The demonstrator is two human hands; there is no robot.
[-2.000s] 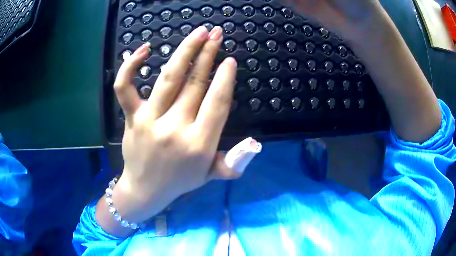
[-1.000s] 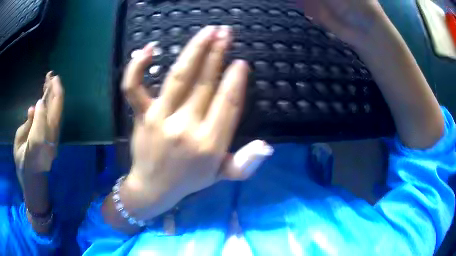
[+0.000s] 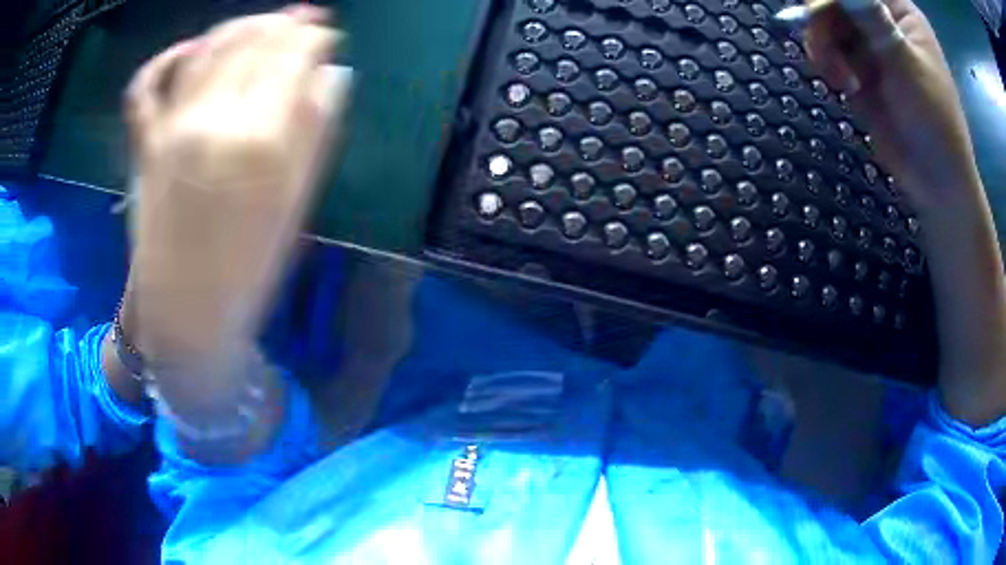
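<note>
The black pocketed tray (image 3: 618,270) lies tilted in view on the right, with rows of small round silvery metal parts (image 3: 574,225) in its pockets. A few parts near its left edge look brighter white. My left hand (image 3: 232,132) is blurred, fingers curled, over the bench left of the tray; a whitish cover shows at its thumb. Whether it holds anything is unclear. My right hand (image 3: 877,77) is over the tray's upper right, fingers bent, with whitish covers on fingers; whether it holds a part is unclear.
The bench top (image 3: 386,121) is dark green. Another dark tray (image 3: 28,99) is at the far left edge. Another person's blue sleeve (image 3: 55,375) and beaded wrist are at left, close to my left forearm. The bench's front edge runs below the tray.
My left hand has left the tray, moved left and curled its fingers. The view has shifted, so the tray appears further right and tilted. My right hand now shows more fully.
</note>
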